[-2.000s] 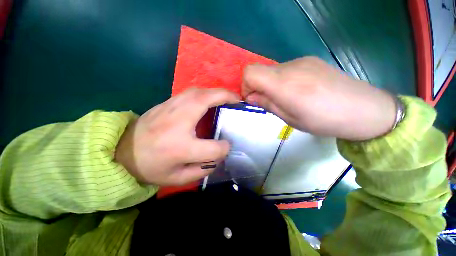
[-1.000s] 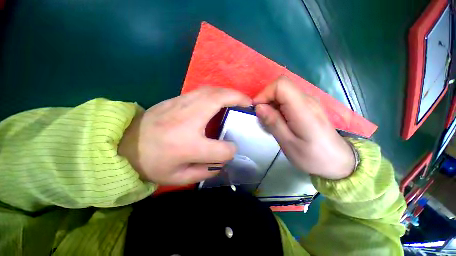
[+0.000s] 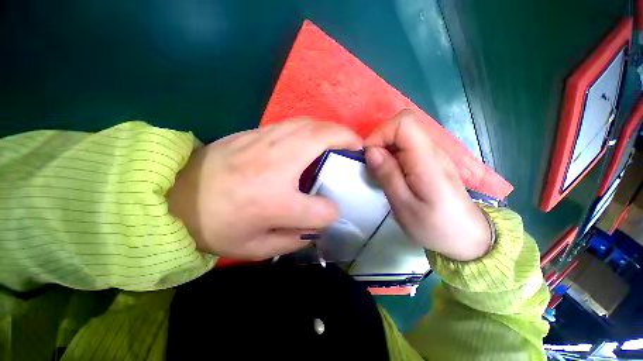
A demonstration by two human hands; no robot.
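Observation:
A pale display panel (image 3: pixel 352 185) with a thin dark border and a dark cable across it lies tilted over a red foam tray (image 3: pixel 331 81). My left hand (image 3: pixel 264 187) holds the panel's upper left corner; small black strips (image 3: pixel 309 237) are stuck on a lower finger. My right hand (image 3: pixel 423 183) pinches at the panel's top edge with thumb and index finger, close to my left fingertips. What lies between the right fingertips is too small to tell. My hands and dark clothing hide parts of the panel.
Another panel in a red foam tray (image 3: pixel 557 166) lies at the right, with more trays (image 3: pixel 612 169) beyond it. A metal rail (image 3: pixel 462 84) crosses the dark-green surface (image 3: pixel 141 63). A cardboard box (image 3: pixel 596 285) and blue items (image 3: pixel 603 243) are at the lower right.
The view has turned. My right hand has drawn back from over the panel to its top edge beside my left fingertips. My left hand keeps its hold at the corner.

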